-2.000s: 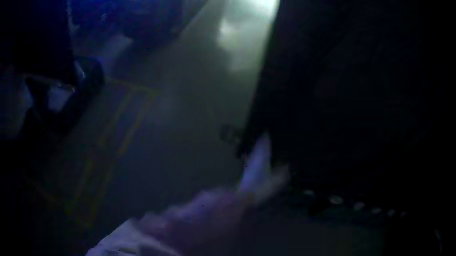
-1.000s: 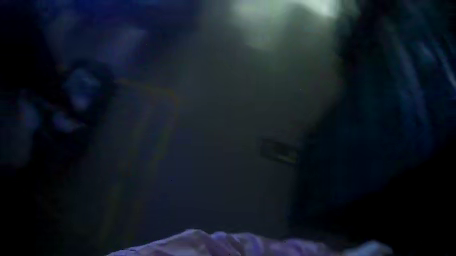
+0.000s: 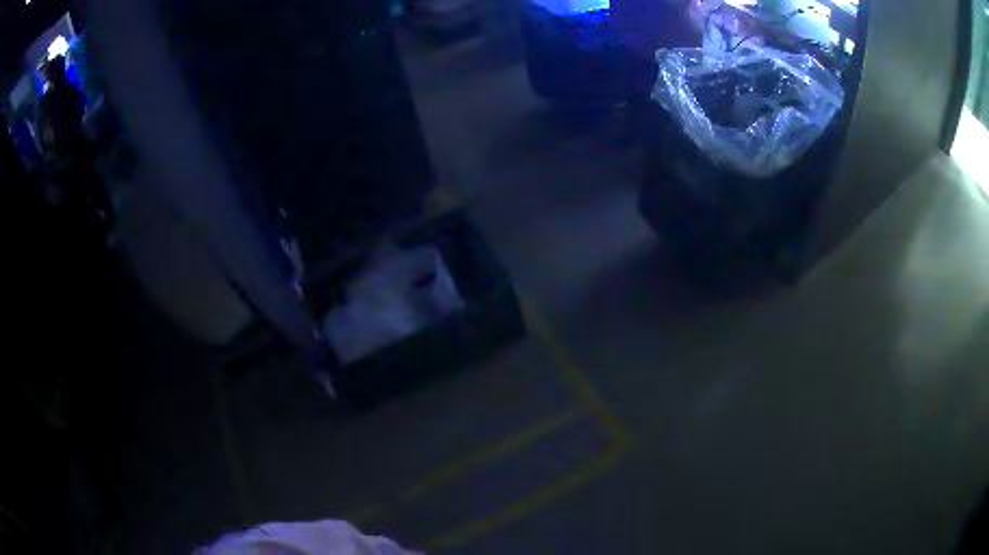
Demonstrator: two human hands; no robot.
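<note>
Neither of my hands is in view. A pale pinkish patch of cloth (image 3: 309, 539) shows at the bottom edge, left of centre. Nearest in front is a low dark bin (image 3: 504, 298) on the floor, with whitish contents that I cannot make out. Farther off at the upper right stands a dark bin (image 3: 705, 206) lined with a clear plastic bag (image 3: 759, 125). Something greyish lies inside the bag, too unclear to name.
Yellow tape lines (image 3: 580, 396) mark the dark floor (image 3: 716, 434). A black curtain or panel (image 3: 293, 98) stands at the upper left. Another dark tub with a blue glow (image 3: 575, 65) is at the top. A grey wall or panel (image 3: 895, 119) rises at the right.
The view has swung left and up, bringing in the lined bin and the grey panel. The blurred hand seen two seconds ago and the curtain at the right have left the picture.
</note>
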